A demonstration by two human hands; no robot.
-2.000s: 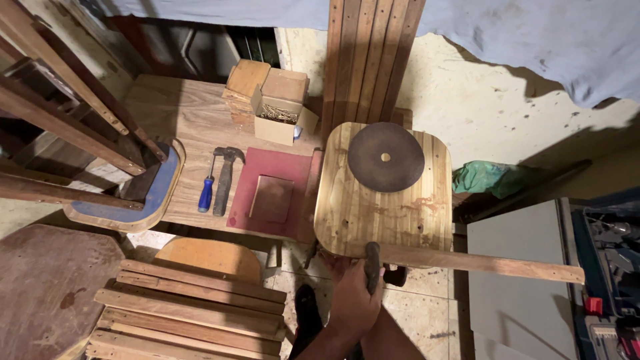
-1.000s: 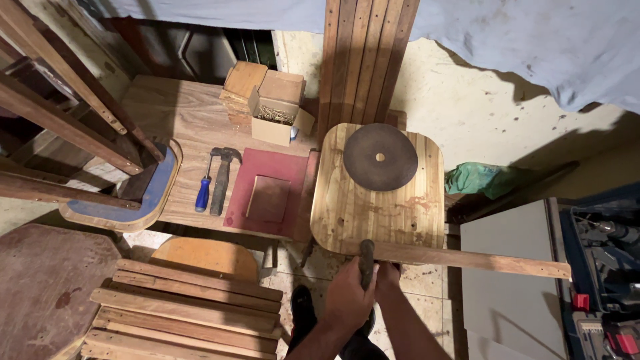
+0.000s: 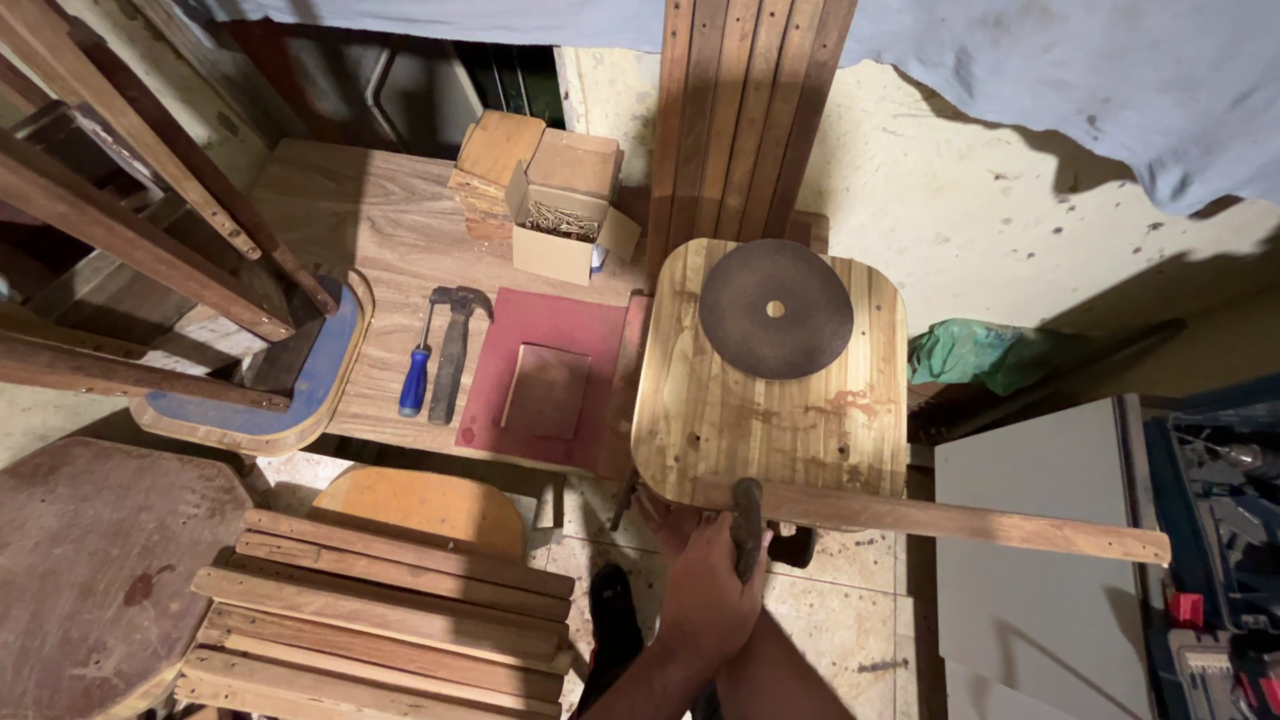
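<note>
My left hand is closed around an upright dark handle with a rounded end, at the front edge of a slatted wooden seat panel. Fingers that seem to be my right hand show below that edge, behind the left; most of this hand is hidden, so its grip cannot be told. A dark round abrasive disc with a centre hole lies flat on the panel. A long wooden strip runs along the front edge and sticks out to the right.
A claw hammer, a blue-handled screwdriver and an open carton of screws are on the wood-grain table. Wooden slats are stacked at lower left; more slats stand behind the panel. A tool case is at right.
</note>
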